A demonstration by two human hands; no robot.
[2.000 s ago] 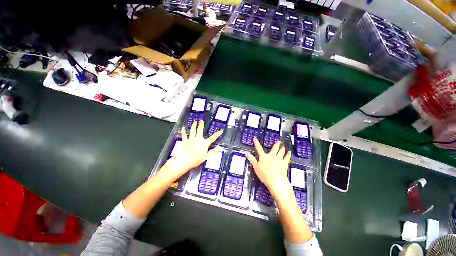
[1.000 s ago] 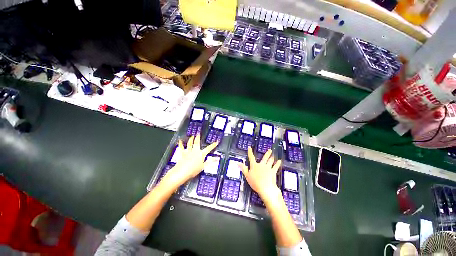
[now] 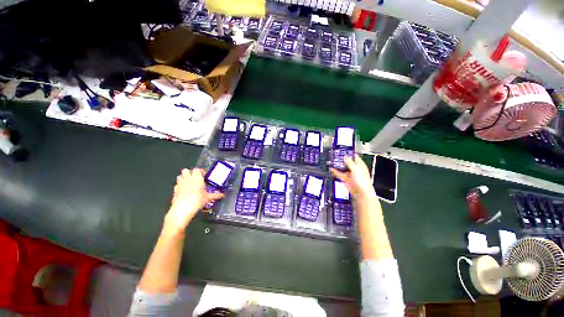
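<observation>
A clear tray (image 3: 281, 227) holds keypad phones in two rows, face up, with white screens. My left hand (image 3: 190, 195) grips the lower end of the phone (image 3: 219, 176) at the tray's near left corner; this phone is tilted. My right hand (image 3: 355, 176) grips the lower end of the phone (image 3: 344, 141) at the far right corner, which looks slightly raised. Its forearm passes beside the near right phone (image 3: 342, 209). Three other phones of the near row, one of them here (image 3: 248, 195), lie in their pockets.
A smartphone (image 3: 384, 178) lies right of the tray, beside a metal post (image 3: 405, 117). A white fan (image 3: 533, 269), a red bottle (image 3: 475, 205) and a pink fan (image 3: 515, 111) are at the right. An open cardboard box (image 3: 213, 77) and papers are at the far left. Filled trays (image 3: 308, 44) lie beyond.
My hands have spread from over the middle of the tray to its left and right ends and now hold the corner phones. The near left phone has tilted. The camera view has shifted.
</observation>
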